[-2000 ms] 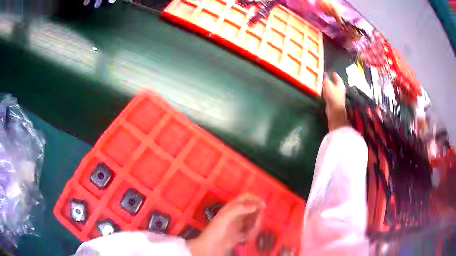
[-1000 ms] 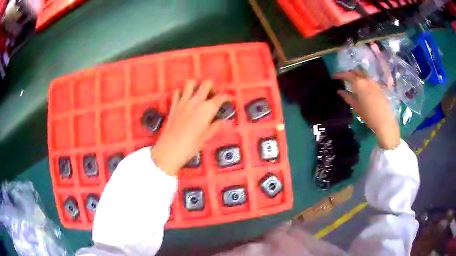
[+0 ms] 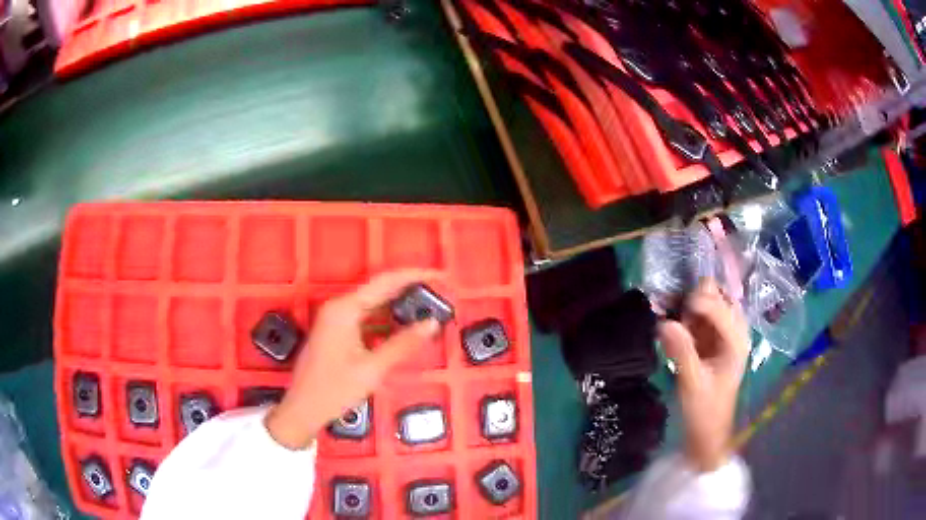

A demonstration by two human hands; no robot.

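A red compartment tray lies in front of me, with dark rounded-square watch bodies in its lower cells. My left hand is over the tray and holds a watch body between thumb and fingers, above an upper-middle cell. Another watch body sits in the cell to its right. My right hand is at the right of the black strap stacks, thumb and fingers bent; whether it holds anything cannot be told. A group of silvery buckles shows below it.
Stacked trays with black straps stand upper right on a brown-edged board. Clear plastic bags and a blue bin lie at right. Another red tray is at the top left. A clear bag lies lower left.
The view has shifted, and the tray appears lower. My left hand has gone from reaching over the cells to gripping a watch body. My right hand has moved down beside the straps.
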